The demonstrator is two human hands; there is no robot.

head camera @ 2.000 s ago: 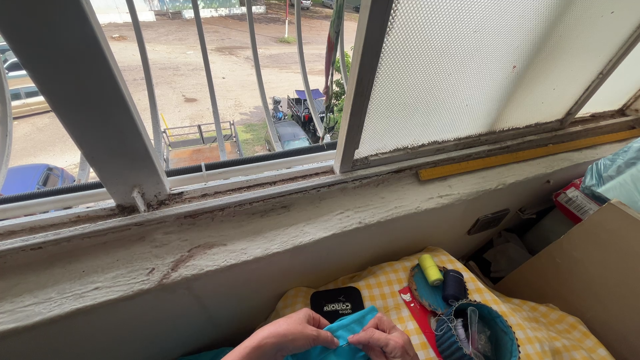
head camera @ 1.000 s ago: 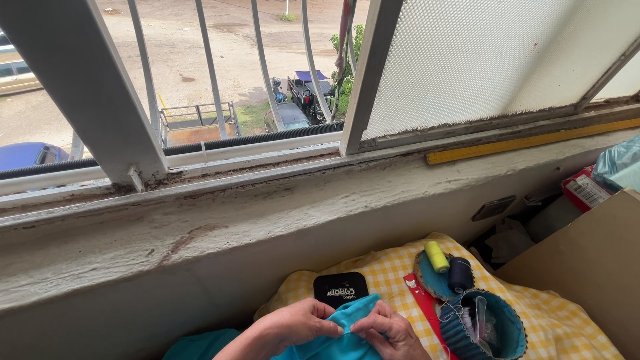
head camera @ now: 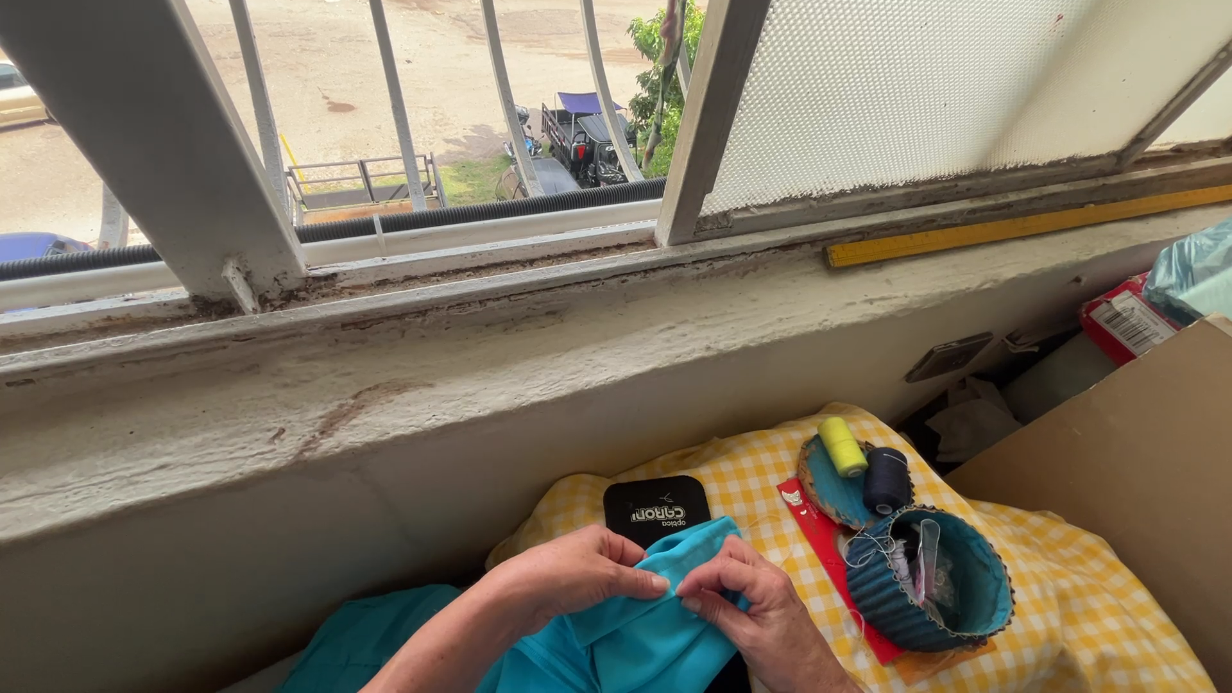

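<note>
Turquoise fabric [head camera: 654, 640] is pinched between my left hand [head camera: 568, 582] and my right hand [head camera: 760, 611], thumbs and forefingers close together along a folded edge. Whether a needle is between the fingertips cannot be told. Just beyond the fabric, a black case [head camera: 654, 505] with white writing lies on a yellow checked cloth [head camera: 1059, 577]. To the right of my hands stands an open round blue sewing box [head camera: 924, 587] with small items inside. Its lid [head camera: 826, 491] carries a yellow-green thread spool [head camera: 842, 446] and a dark navy spool [head camera: 886, 479]. A red card [head camera: 818, 549] lies partly under the box.
Ahead runs a rough windowsill [head camera: 481, 356] below a barred sliding window. A yellow folding ruler [head camera: 1011, 231] lies along the sill at the right. A cardboard panel [head camera: 1116, 452], a red box [head camera: 1121, 318] and a light blue plastic bag [head camera: 1193, 269] sit at the right.
Both hands keep hold of the turquoise fabric. Its top edge was raised higher above the fingers one second ago and now lies folded lower. The view has shifted slightly.
</note>
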